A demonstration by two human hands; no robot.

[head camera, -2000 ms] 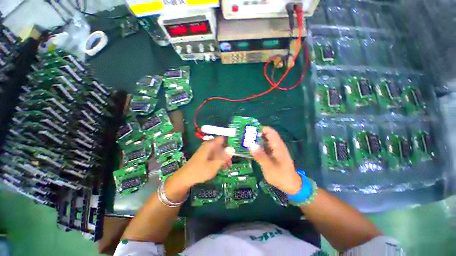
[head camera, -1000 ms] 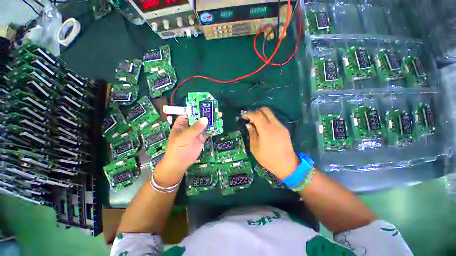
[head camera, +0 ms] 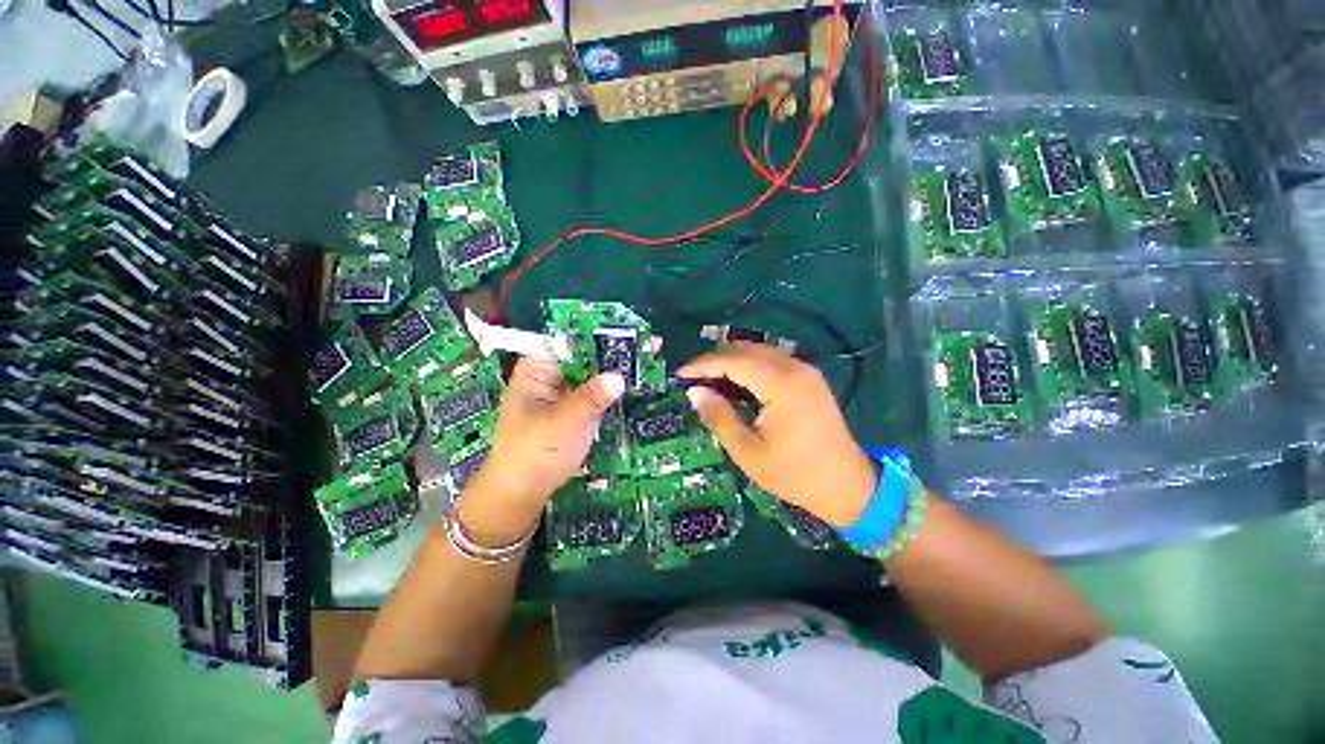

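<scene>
My left hand (head camera: 539,432) holds a green circuit board (head camera: 576,323) upright with its thumb on the front, beside a dark display. A white connector piece (head camera: 512,339) sticks out left of the board, near the red lead (head camera: 581,233). My right hand (head camera: 785,436) is just right of the board, thumb and forefinger close together. A thin dark thing shows at its fingertips; whether it is gripped is unclear. A small dark stick with a metal end (head camera: 747,337) lies behind the right hand. More green boards (head camera: 695,526) lie below the held one.
A black rack of boards (head camera: 146,378) stands at left. Loose boards (head camera: 368,504) lie beside it. A blister tray (head camera: 1112,487) with boards is at right. A power supply (head camera: 487,66), a beige meter (head camera: 676,90) and a tape roll (head camera: 214,108) are at the back.
Since one second ago, my right hand has moved down and slightly left, toward the board, and the metal-ended stick shows apart from it. The held board has moved slightly down and right.
</scene>
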